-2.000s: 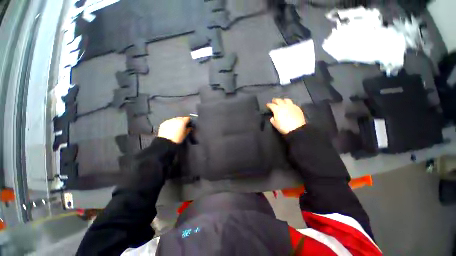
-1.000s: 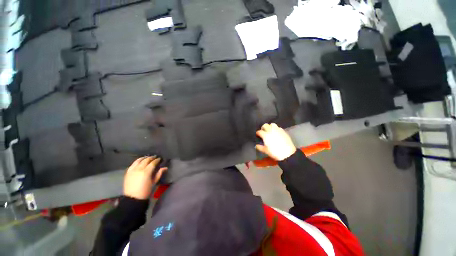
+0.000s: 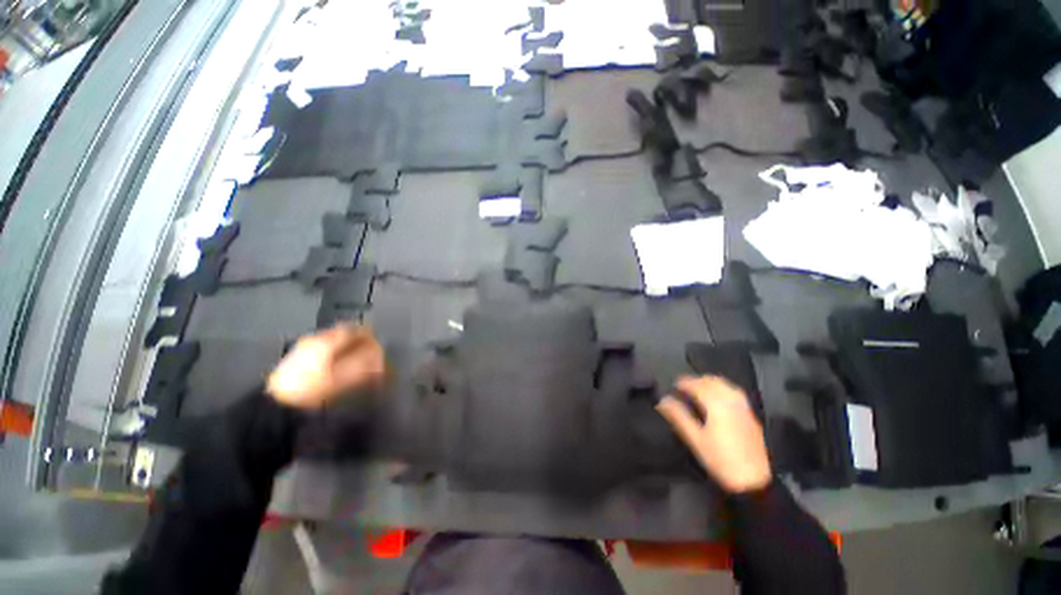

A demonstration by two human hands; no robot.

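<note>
A matte black cut panel (image 3: 524, 395) lies flat in front of me near the table's front edge, with small dark notched parts along both sides. My left hand (image 3: 329, 366) is left of this panel, over black material. It is blurred, so its grip cannot be told. My right hand (image 3: 721, 430) is right of the panel, apart from it, with fingers spread and nothing in it.
A black stack (image 3: 919, 395) with a white label lies at right. A white cut piece (image 3: 681, 253) and crumpled white scraps (image 3: 844, 227) lie beyond. More black panels (image 3: 436, 227) cover the bed. The grey gantry (image 3: 111, 256) is at left. A dark-clothed person (image 3: 989, 70) shows at upper right.
The view has tilted up, showing more of the table's far side. My left hand has moved up and left from the front edge. My right hand is farther from the panel's right side.
</note>
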